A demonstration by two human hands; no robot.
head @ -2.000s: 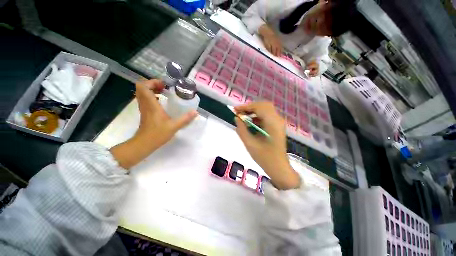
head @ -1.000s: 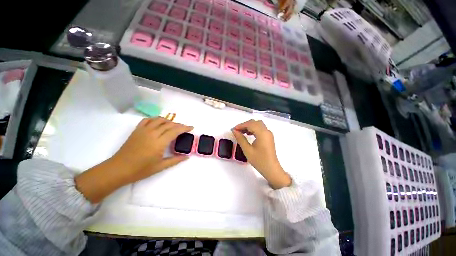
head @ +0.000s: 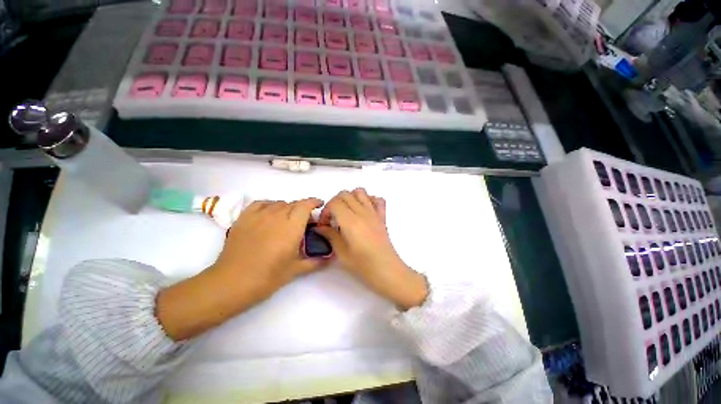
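One pink-rimmed smartwatch [head: 318, 244] with a black screen shows between my two hands over the white work sheet [head: 431, 229]. My left hand [head: 265, 241] holds it from the left side. My right hand [head: 360, 237] has its fingers at the top right edge of the watch, touching it. The other watches of the row do not show; my hands may cover them. A mint-green tool [head: 175, 200] with an orange-banded end lies left of my left hand, beside a white crumpled piece [head: 229, 208].
A solvent bottle [head: 103, 170] with a metal top stands at the left. A tray of pink cases [head: 300, 118] spans the far side. Thick stacked trays of dark screens [head: 581, 260] stand at the right. A small white cylinder [head: 291, 165] lies at the sheet's far edge.
The bottle stands released, and the mint tool has left my right hand and lies on the sheet. The row of watches no longer shows; both hands have closed in around one watch.
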